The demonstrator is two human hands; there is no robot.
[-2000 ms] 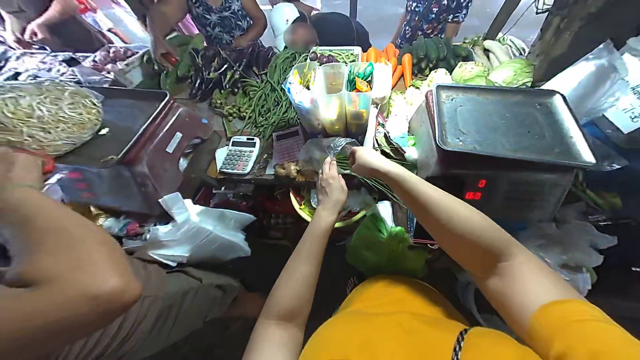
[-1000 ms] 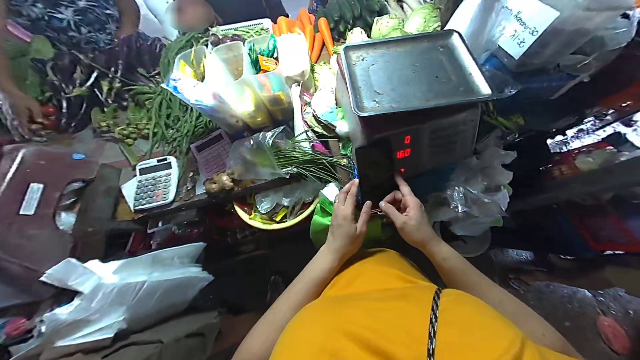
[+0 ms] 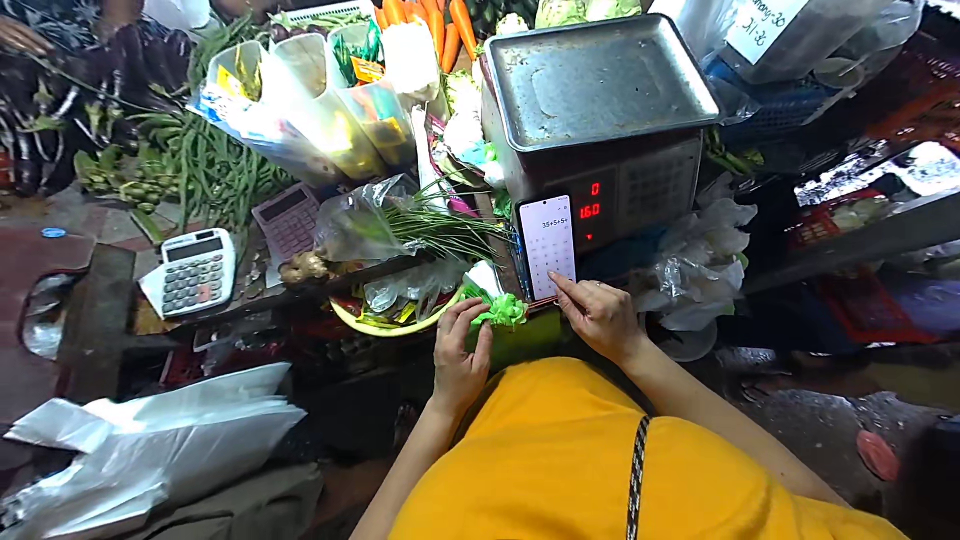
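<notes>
A smartphone (image 3: 547, 247) with a lit calculator screen leans upright against the front of a digital weighing scale (image 3: 600, 82), whose metal pan holds nothing. My right hand (image 3: 602, 315) touches the lower part of the phone's screen with a fingertip and grips nothing. My left hand (image 3: 461, 352), fingers apart and holding nothing, is beside the knotted top of a green plastic bag (image 3: 504, 309). Thin green stalks (image 3: 442, 229) stick out of a clear plastic bag (image 3: 360, 225) on the stall's edge, left of the phone.
A yellow-rimmed basket (image 3: 397, 330) with packets is left of my left hand. Further left lie a white calculator (image 3: 199, 274), a pink calculator (image 3: 289, 221) and ginger (image 3: 304, 266). Plastic containers (image 3: 322, 112), carrots (image 3: 452, 45) and string beans (image 3: 217, 172) are behind. White plastic bags (image 3: 165, 442) hang at lower left.
Two seconds ago my hands were at the clear bag of stalks; now they are apart, the right one at the phone. The phone's screen was dark and is now lit. The view has turned right.
</notes>
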